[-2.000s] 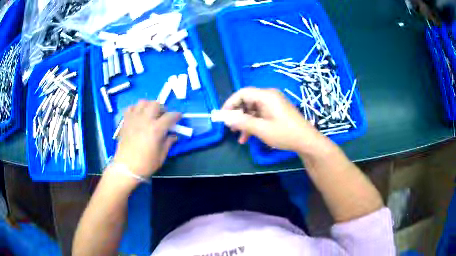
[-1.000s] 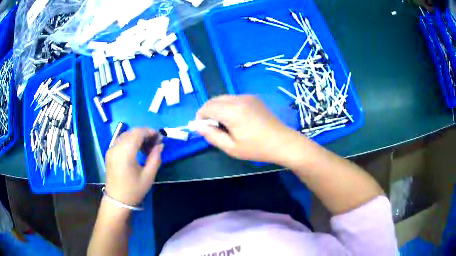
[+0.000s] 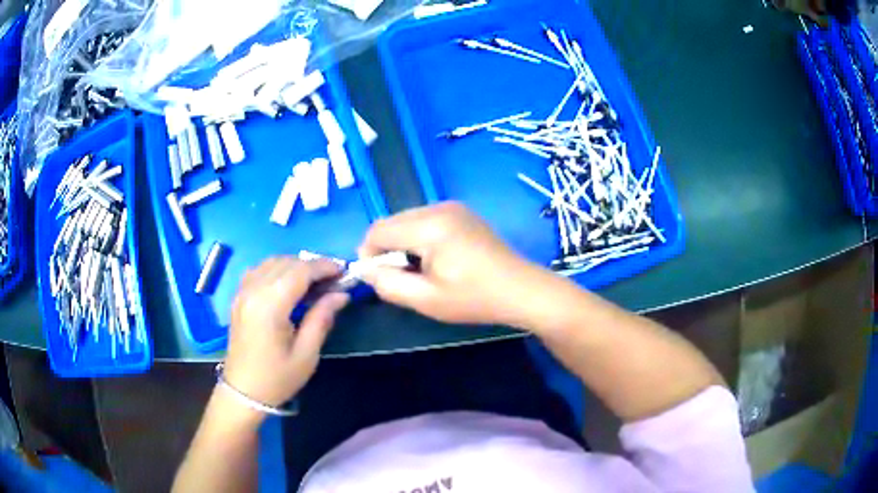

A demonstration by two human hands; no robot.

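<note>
My right hand (image 3: 438, 260) holds a small white part (image 3: 380, 261) with a dark end between its thumb and fingers, over the near edge of the middle tray. My left hand (image 3: 289, 313) is close on its left, fingertips curled around something slim and pale that is blurred and partly hidden. The middle blue tray (image 3: 260, 214) has white tubes (image 3: 310, 183) at its far end and several loose ones nearer. The right blue tray (image 3: 472, 173) has thin rods (image 3: 602, 178) piled on its right side. The left tray holds a pile of assembled units (image 3: 94, 255).
A crinkled clear bag (image 3: 144, 58) lies over the far end of the middle and left trays. Another filled blue tray (image 3: 842, 116) is at the far right, and one more at the far left edge (image 3: 10, 193). The dark green tabletop (image 3: 741, 183) has a curved front edge above cardboard boxes (image 3: 809, 337).
The two hands have come closer together than one second ago, the left moving right. The trays appear shifted slightly left in the view.
</note>
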